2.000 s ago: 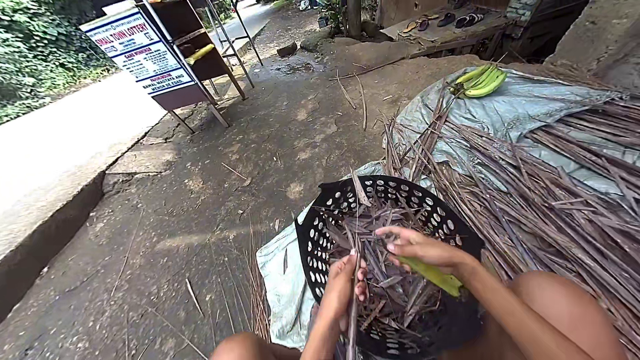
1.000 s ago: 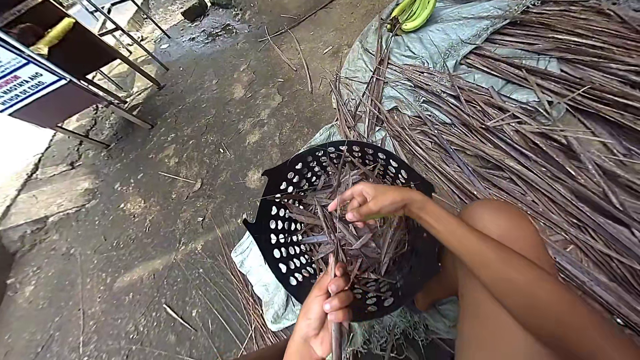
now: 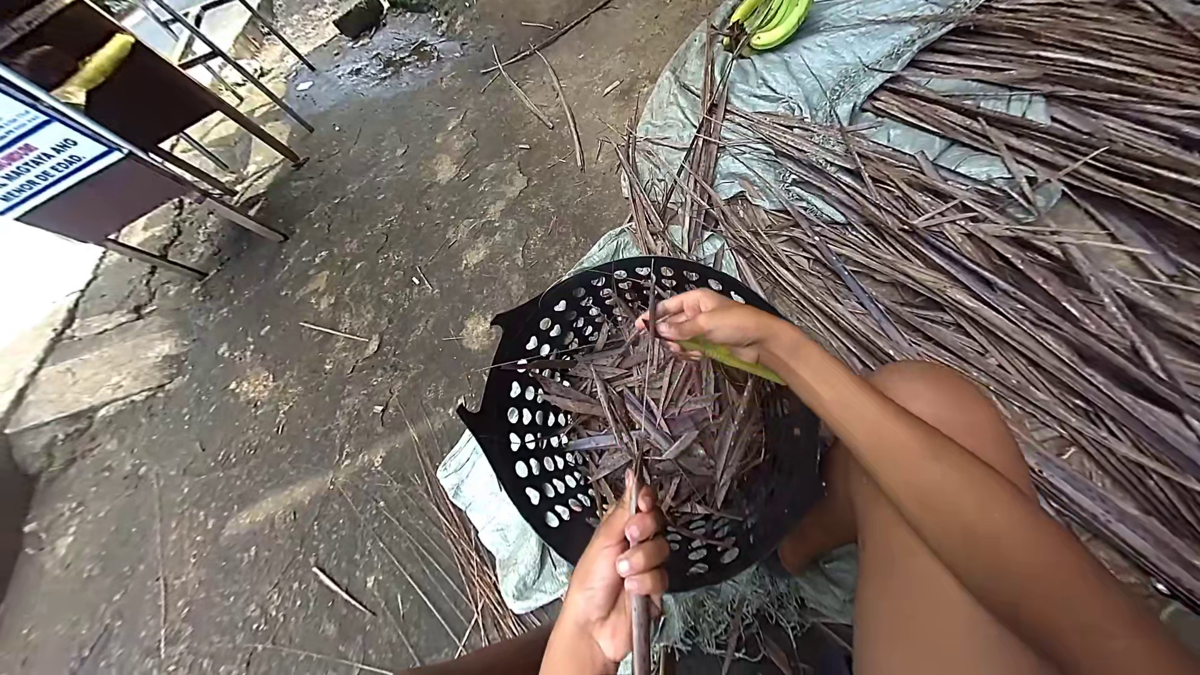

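Observation:
My left hand [image 3: 630, 562] is closed around a dry brown palm leaf strip [image 3: 640, 628] below the near rim of a black perforated plastic basket [image 3: 525, 478]. Above the basket's far right part, my right hand [image 3: 708, 323] pinches a thin strip between thumb and fingers. A yellow-green handle-like piece [image 3: 731, 360] shows under that palm; what it belongs to is hidden. Short broken pieces of dry leaf [image 3: 656, 412] lie heaped inside the basket.
Long dry palm leaves [image 3: 900, 262] cover a pale woven sack [image 3: 797, 103] at the right. Green bananas [image 3: 773, 21] lie at the top. A metal-legged stand [image 3: 112, 192] bearing a printed sign is at upper left. My bent knee [image 3: 947, 412] is beside the basket.
The view has swung down and right since the oldest frame. My right hand has moved away from my left, toward the basket's far rim, since one second ago.

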